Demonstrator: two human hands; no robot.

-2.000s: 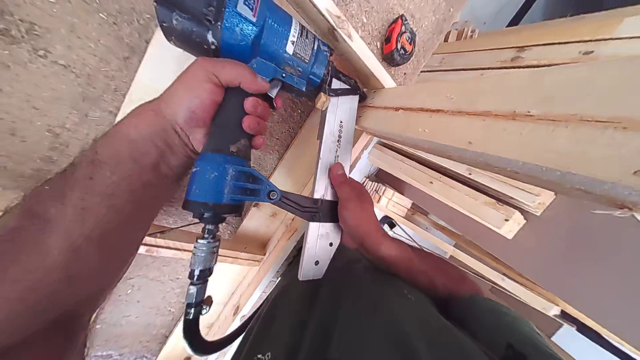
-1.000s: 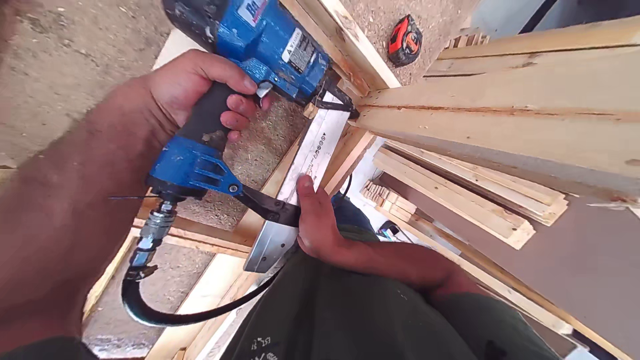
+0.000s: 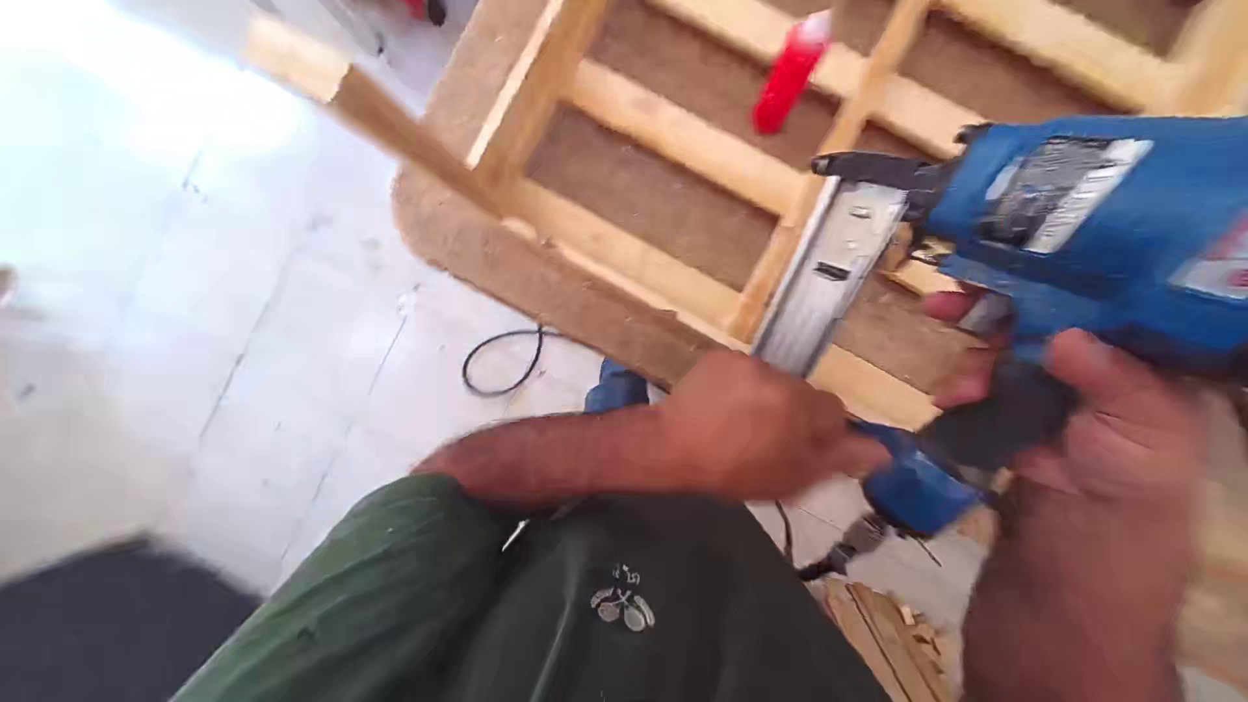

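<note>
A blue pneumatic nailer [image 3: 1082,234] fills the right side, its black nose pointing left over a wooden slatted frame [image 3: 673,146]. My right hand [image 3: 1082,419] is wrapped around its dark handle, fingers near the trigger. My left hand [image 3: 760,429] grips the lower end of the pale metal magazine [image 3: 829,283]; the hand's far side and part of its hold are hidden. The nose is over a slat; whether it touches cannot be told. A red bottle with a whitish tip [image 3: 792,73] is over the frame, beyond the nose.
The frame lies on a brown panel with a rounded corner [image 3: 429,229]. A blurred timber length [image 3: 390,122] juts out at the upper left. A black cord loop [image 3: 502,361] lies on pale floor tiles beside a blue object [image 3: 616,388]. Wood strips [image 3: 897,634] are at the lower right.
The view has swung strongly. Earlier my left hand held the nailer's handle and my right hand its magazine; now these are swapped. The nose pointed right before and points left now.
</note>
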